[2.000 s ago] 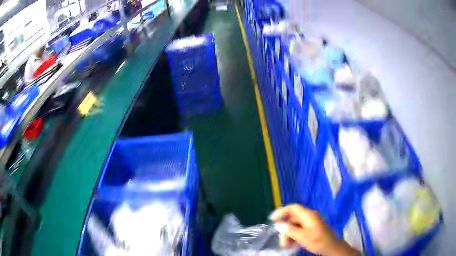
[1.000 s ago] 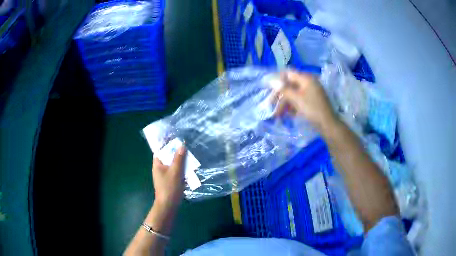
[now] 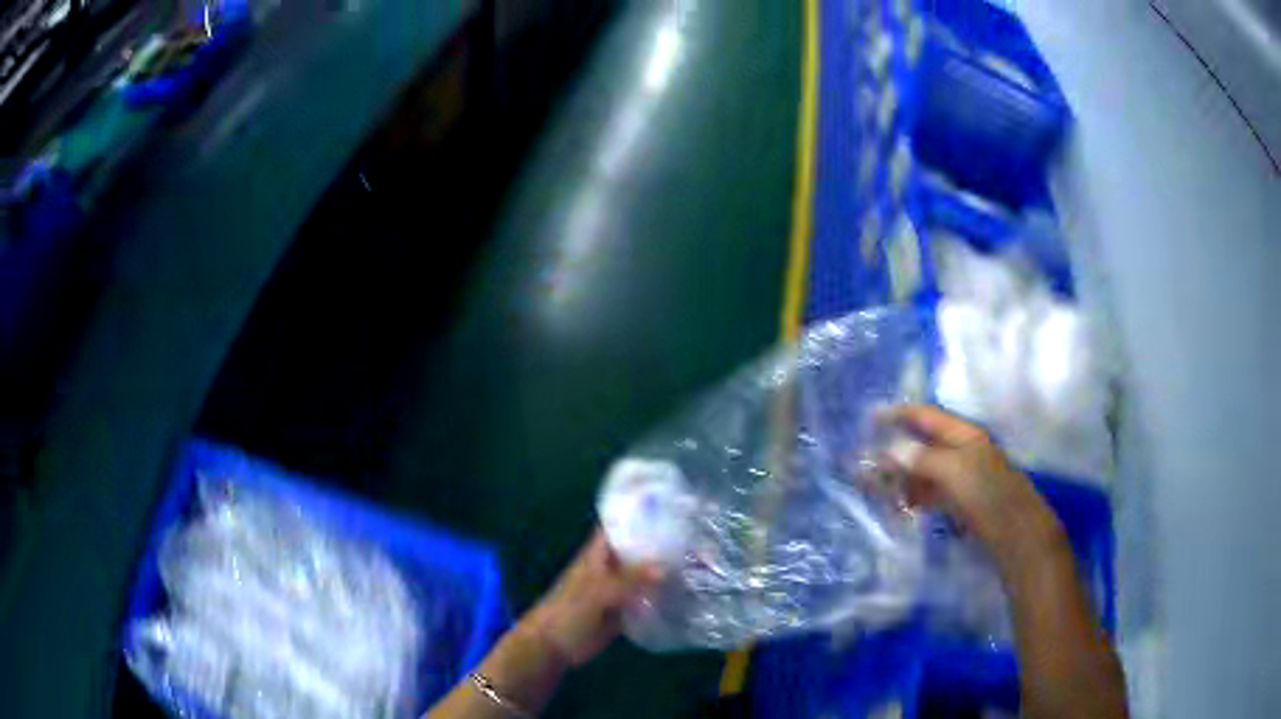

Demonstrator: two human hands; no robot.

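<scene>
A clear plastic bag [image 3: 766, 506] is stretched between my two hands above the floor. My left hand [image 3: 597, 597] grips its left end, together with a blurred white piece [image 3: 649, 509] that looks like paper or a label. My right hand [image 3: 948, 464] holds the right part of the bag, with pale coverings on the fingertips. The bag looks mostly empty, but blur hides its inside.
A blue crate [image 3: 492, 597] with clear and white bagged goods stands at lower left. Blue crates [image 3: 990, 120] line the right side by a pale wall [image 3: 1194, 351], one holding white bags. A yellow line [image 3: 804, 211] runs along the green floor. A bench edge curves at left.
The bag and both my hands have moved right and lower in view. The white piece is now a rounded blur. The view has shifted, and the crate with bagged goods now shows at lower left.
</scene>
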